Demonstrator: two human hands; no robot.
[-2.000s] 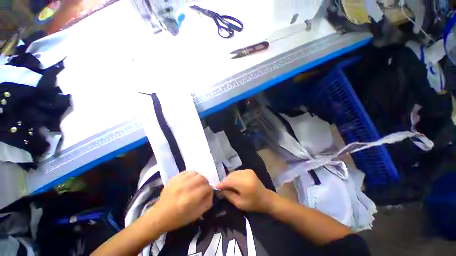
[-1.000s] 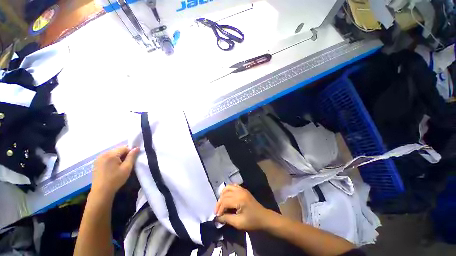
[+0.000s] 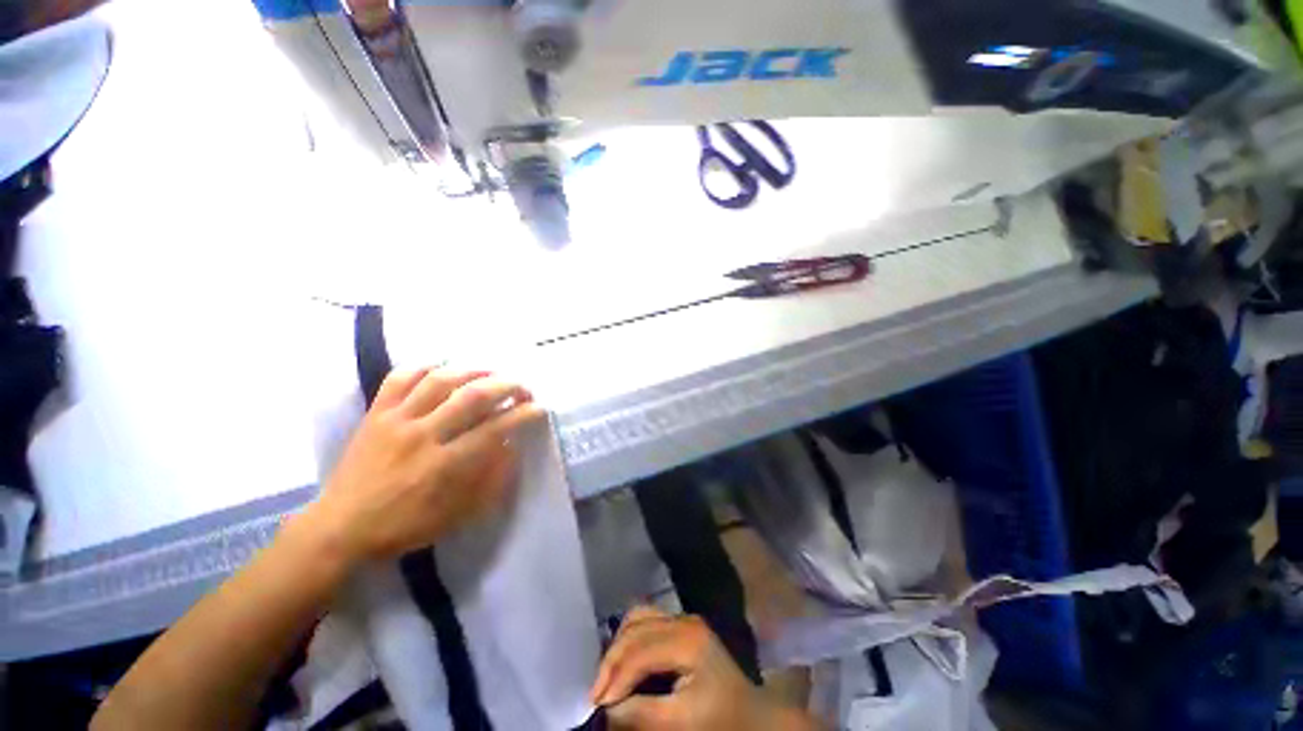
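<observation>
A white panel [image 3: 522, 571] with a narrow black stripe [image 3: 437, 628] lies over the table's front edge and hangs down towards my lap. My left hand [image 3: 429, 450] lies flat on the panel at the table edge, fingers slightly spread, covering part of the stripe. My right hand [image 3: 679, 671] is low at the panel's lower right corner, fingers pinching its edge beside a small dark piece. The lower part of the panel and my right wrist are cut off by the frame's bottom.
Sewing machine head [image 3: 743, 64] at the top, presser foot [image 3: 536, 186] under it. Scissors [image 3: 746, 164], dark-red snips [image 3: 807, 274] and a thin rod [image 3: 629, 323] lie on the table. Below: white pieces [image 3: 915, 528], blue crate [image 3: 1022, 514]. Black cloth [image 3: 26, 379] at left.
My left hand has moved from the panel's left edge onto its top near the table edge. My right hand still pinches the lower corner. The view has shifted, showing more of the machine head.
</observation>
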